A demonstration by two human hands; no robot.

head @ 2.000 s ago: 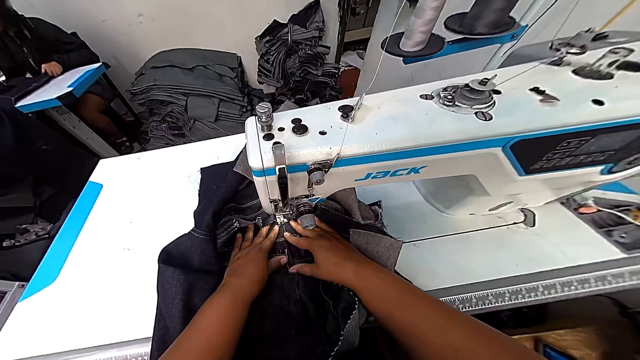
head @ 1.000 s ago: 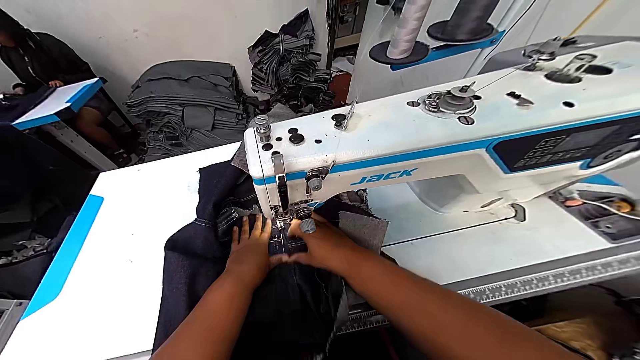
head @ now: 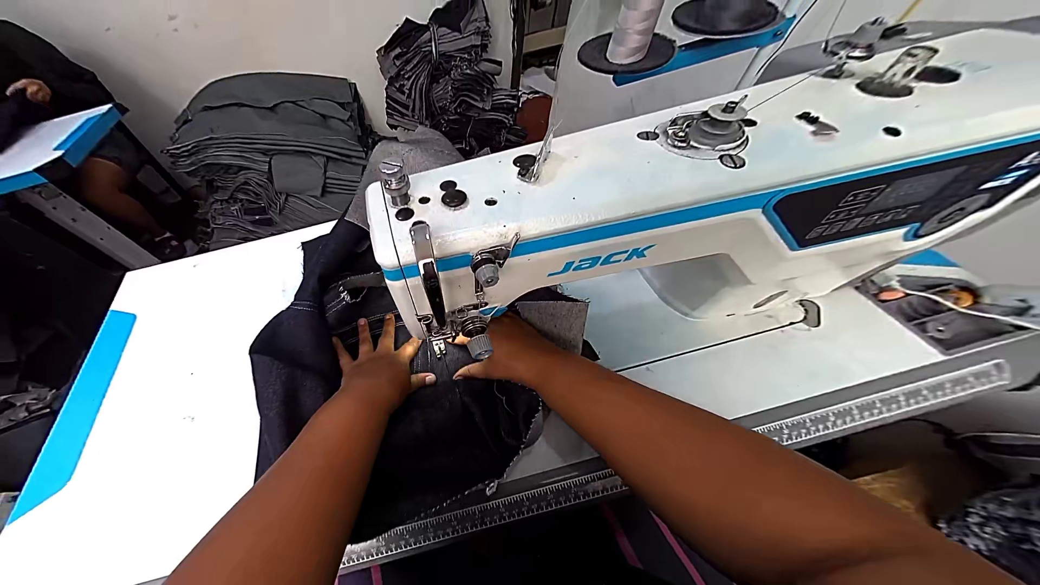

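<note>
A dark denim garment piece (head: 439, 439) lies under the head of a white and blue Jack sewing machine (head: 601, 219) and hangs over the table's front edge. My left hand (head: 376, 361) rests flat on the denim, fingers spread, just left of the presser foot (head: 439, 348). On the other side of the foot, my right hand (head: 504, 351) presses on the cloth, its thumb pointing toward the left thumb; its other fingers are partly hidden behind the machine head. Pale seam stitching shows on the denim near both hands.
Stacked grey denim pieces (head: 268, 134) and a tied denim bundle (head: 447, 77) stand behind the table. A measuring tape (head: 886, 406) runs along the front edge. Thread cones (head: 634, 32) rise behind the machine. Another person's hand (head: 31, 89) shows at the upper left.
My hands remain on the denim beside the presser foot. The thumbs, close together one second ago, are now apart. Grey cloth now shows behind the machine head.
</note>
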